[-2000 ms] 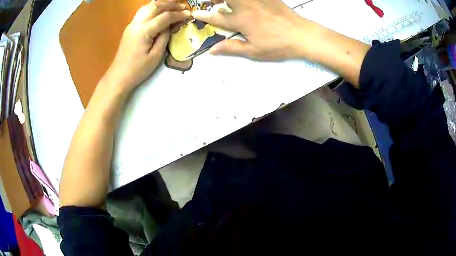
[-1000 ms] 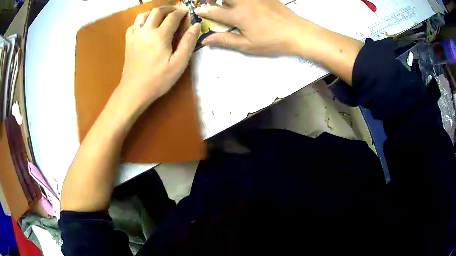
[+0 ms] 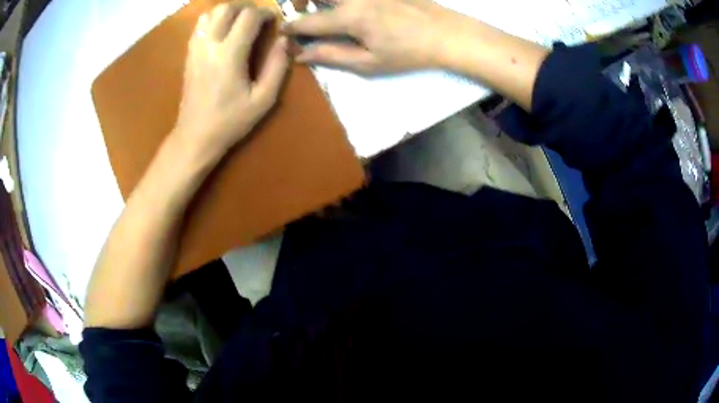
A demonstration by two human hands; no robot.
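An orange-brown panel (image 3: 272,169) with rounded corners lies at a slant on the white machine table, its lower edge past the table's front edge. My left hand (image 3: 229,83) lies on its upper part, fingers curled and thumb close to them near the panel's upper right edge. My right hand (image 3: 378,35) comes from the right, its index finger and thumb apart and touching that same edge. Whether they pinch it cannot be told. A little silver metal of the sewing machine (image 3: 293,9) shows at the top edge, just above the fingertips. The needle cannot be made out.
The white table (image 3: 59,149) spreads left and right of the panel. A pink strip (image 3: 46,275) and dark brown stacked pieces (image 3: 17,264) are at the left rim. Grey-green cloth (image 3: 47,350) lies lower left. Clear plastic (image 3: 642,83) and a blue-purple cap (image 3: 694,63) are at right.
The panel has come down and toward the wearer, then turned so its lower end swings right. It now covers the yellow patch. Both hands stay near its edge. The view has shifted slightly.
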